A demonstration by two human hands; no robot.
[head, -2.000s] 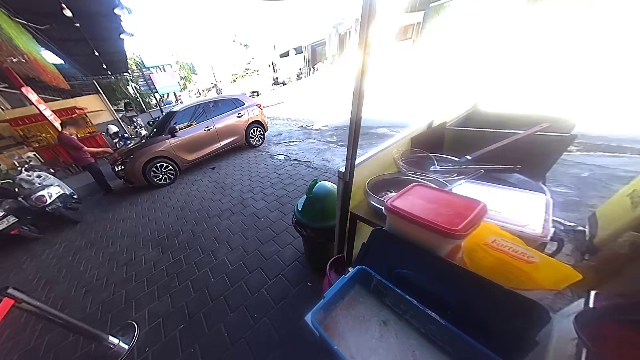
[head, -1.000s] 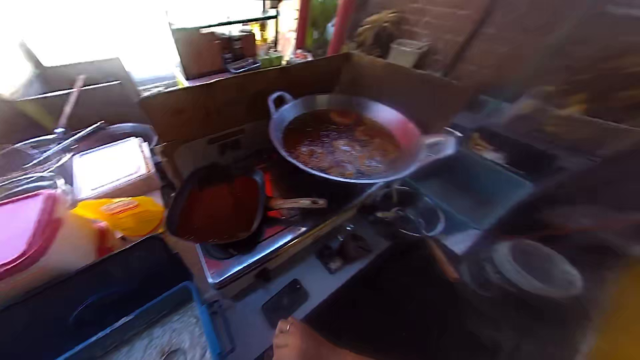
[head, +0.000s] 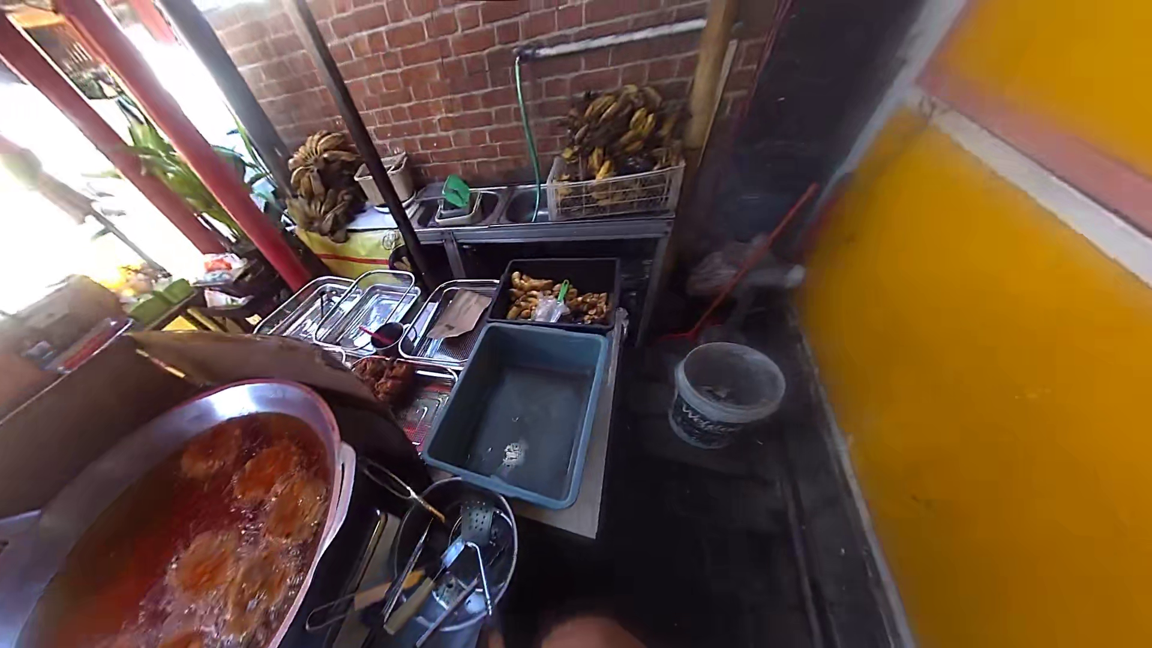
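At the bottom edge shows a blurred patch of skin, apparently my right hand (head: 589, 633); its fingers and anything in it are hidden. My left hand is out of view. Nearest to the patch, on its left, a metal pot (head: 504, 576) holds tongs (head: 470, 560) and several other utensils. Several round, orange-brown pieces of food (head: 268, 470) fry in bubbling oil in a large metal wok (head: 335, 432) at the lower left. Beyond the pot lies a blue-grey plastic tub (head: 517, 414). Browned food (head: 385, 378) rests on a rack left of the tub.
A black crate (head: 556, 267) of brown food pieces and wire-rack trays (head: 378, 310) stand behind the tub. A bucket (head: 720, 396) is on the floor at right, beside a yellow wall (head: 990, 405). Bananas (head: 621, 130) fill a white basket by the brick wall. Cardboard (head: 261, 353) shields the wok.
The view has swung far to the right, from the parked car across the stove to the wok and tub. The hand near the stove a second ago shows only as a blurred patch now.
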